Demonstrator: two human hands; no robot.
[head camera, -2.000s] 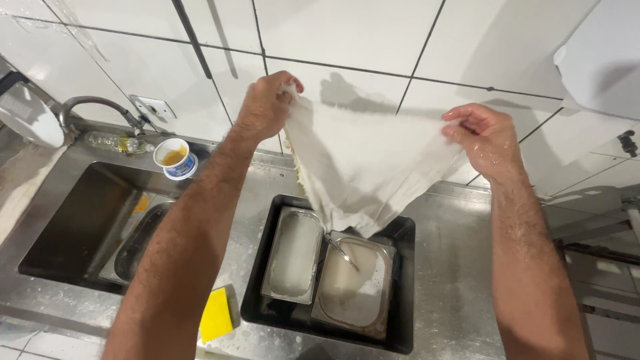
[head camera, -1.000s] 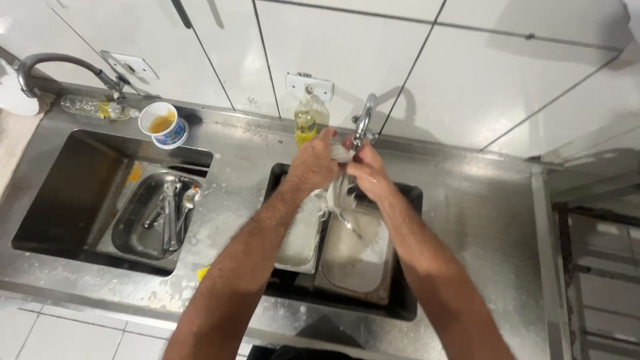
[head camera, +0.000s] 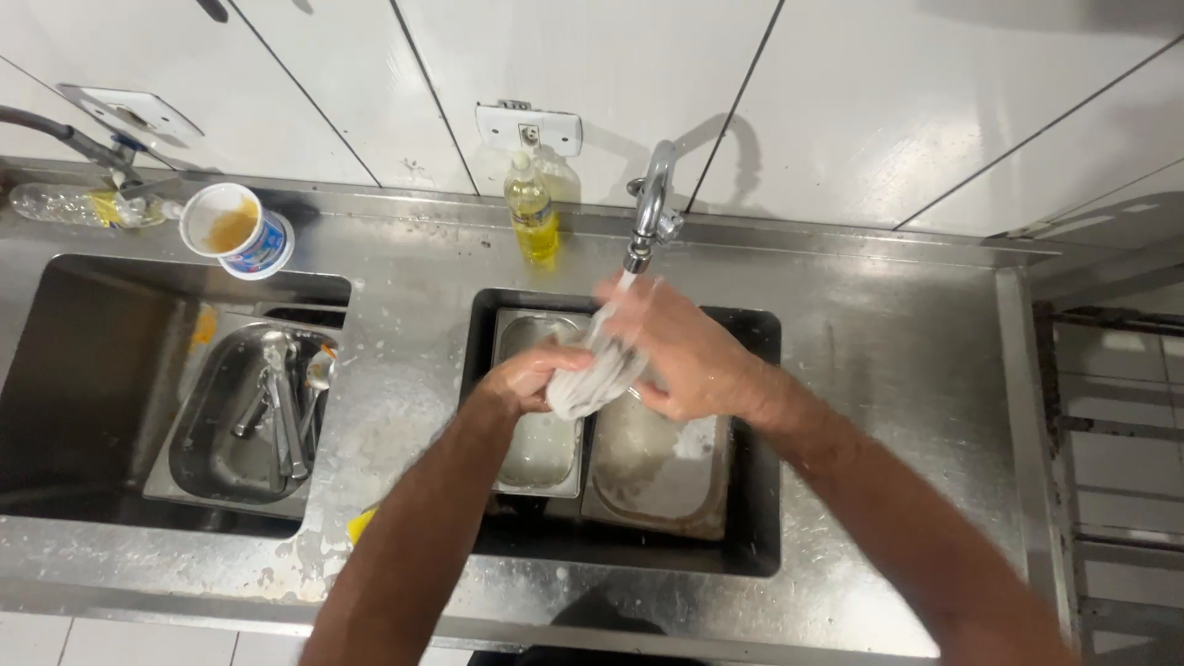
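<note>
A bunched white cloth (head camera: 592, 381) hangs between my hands, under water running from the chrome faucet (head camera: 652, 208). My left hand (head camera: 541, 370) grips its left side, thumb on top. Blurred by motion, my right hand (head camera: 689, 351) is at its right side just below the spout; whether the fingers are closed on the cloth is unclear. Beneath them, in the right sink basin (head camera: 758, 555), stand a narrow metal pan (head camera: 541, 453) with cloudy liquid and a wider metal pan (head camera: 657, 472), also holding cloudy liquid.
Metal utensils lie in a pan (head camera: 199, 453) in the left basin (head camera: 83, 388). Behind the basins are a bottle of yellow liquid (head camera: 532, 217), a plastic tub (head camera: 264, 245) and a bottle on its side (head camera: 79, 205). A yellow sponge (head camera: 361, 525) is partly behind my left forearm. A metal rack (head camera: 1124, 425) stands at right.
Two seconds ago the cloth was spread between my raised hands. Both hands came down together at the faucet, and the cloth is now bunched under the water.
</note>
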